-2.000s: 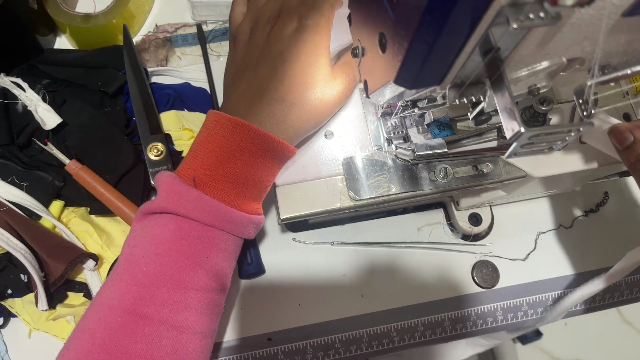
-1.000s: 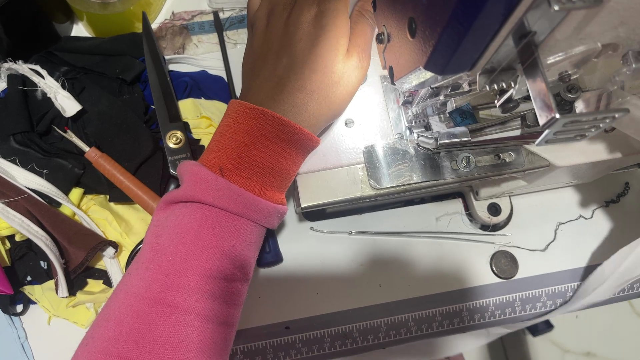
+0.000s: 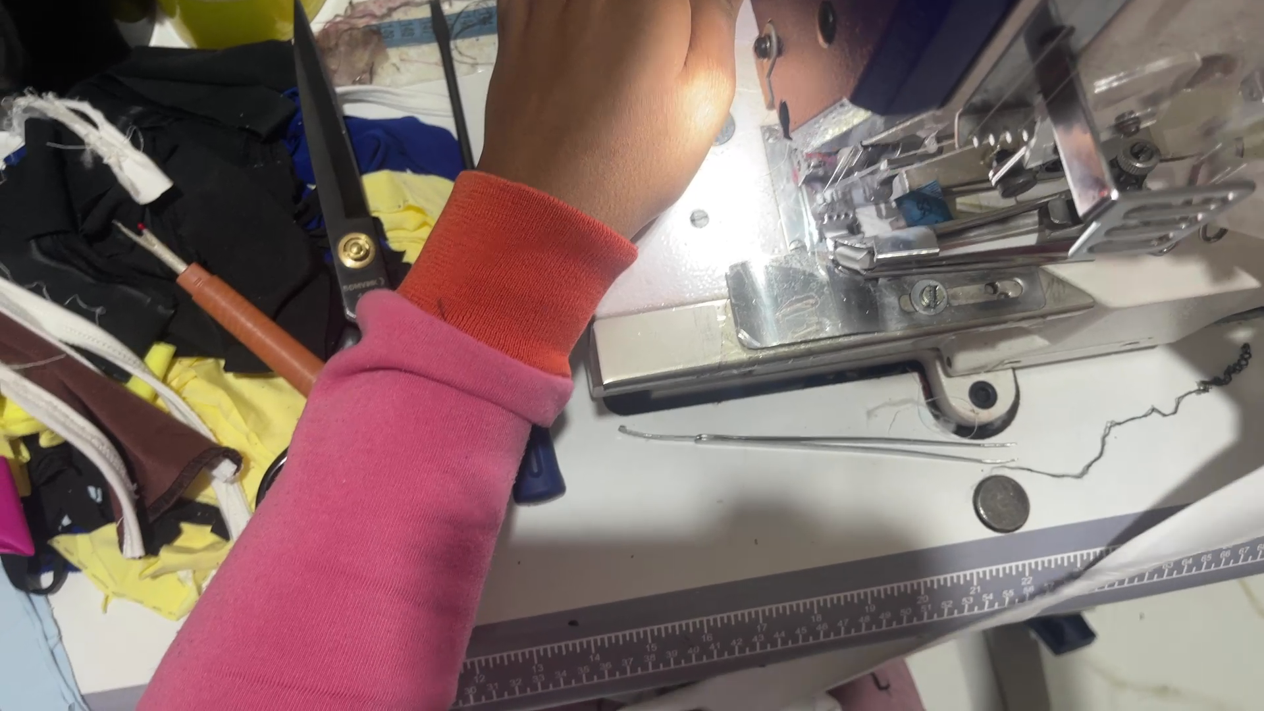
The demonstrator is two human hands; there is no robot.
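My left hand (image 3: pixel 612 99), in a pink sleeve with an orange cuff, reaches up past the top edge of the view. Its fingers are out of sight, so what it touches is hidden. Just right of it stands a sewing machine (image 3: pixel 681 346) with a metal presser-foot area (image 3: pixel 889 247) under a bright light. My right hand is not in view. Metal tweezers (image 3: pixel 810 441) lie in front of the machine, beside a dark thread (image 3: pixel 1111 425) and a round metal disc (image 3: pixel 1001 504).
Left of my arm lie fabric scraps (image 3: pixel 237 405), fabric scissors (image 3: pixel 331 168) and a seam ripper (image 3: pixel 247 326). A blue-handled tool (image 3: pixel 539 469) shows beside my sleeve. A printed ruler strip (image 3: pixel 810 617) runs along the table's front edge, with white fabric (image 3: pixel 1165 538) across its right part.
The right hand, at the right edge two seconds ago, has gone out of view. The left hand remains beside the machine, with its fingers beyond the top edge. The view has shifted somewhat.
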